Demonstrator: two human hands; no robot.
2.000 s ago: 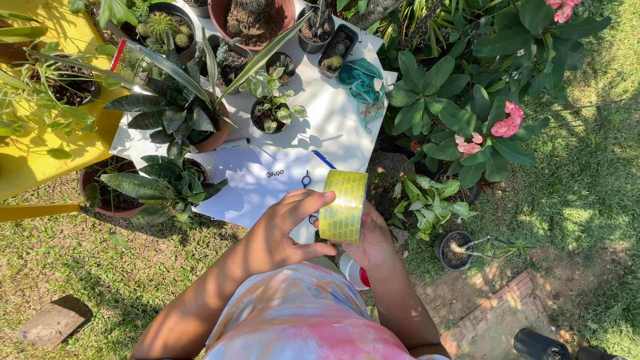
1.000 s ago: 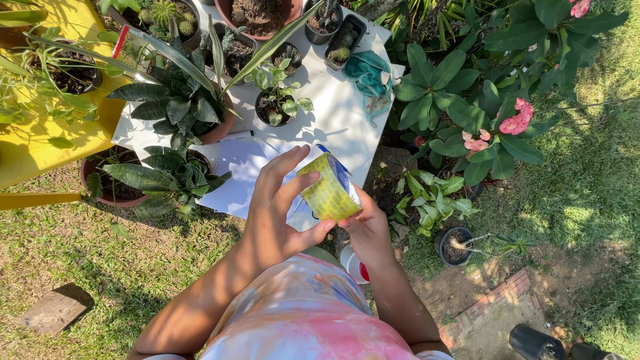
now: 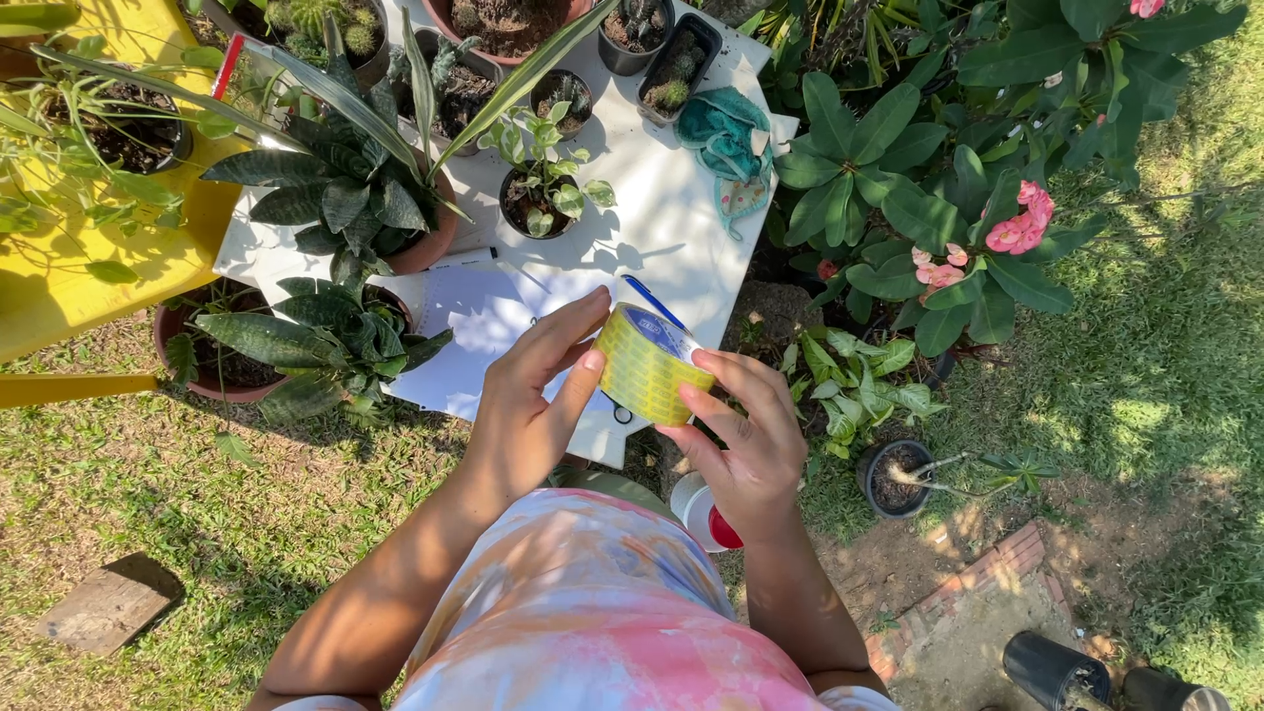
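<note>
A wide roll of yellow printed adhesive tape (image 3: 647,370) is held up over the near corner of the white table (image 3: 662,232). My right hand (image 3: 750,425) grips its right side between thumb and fingers. At the roll's left edge is my left hand (image 3: 543,395), its thumb and fingers apart; whether it touches the roll is unclear. Just behind the roll lies a blue pen (image 3: 652,299), partly hidden. Scissors show only as a dark finger ring (image 3: 621,413) under the roll. White paper (image 3: 464,336) lies to the left, with a marker (image 3: 464,259) at its top edge.
Several potted plants stand at the table's far side, including a small variegated one (image 3: 541,188). A teal cloth (image 3: 726,143) lies at the right edge. A yellow table (image 3: 118,237) stands left. Below the table are a white container (image 3: 696,504) and a potted plant (image 3: 897,479).
The tape roll has been turned and tilted between my hands, so its blue-lined core now faces up. My left hand's fingers, over the roll a second ago, are now at its left side.
</note>
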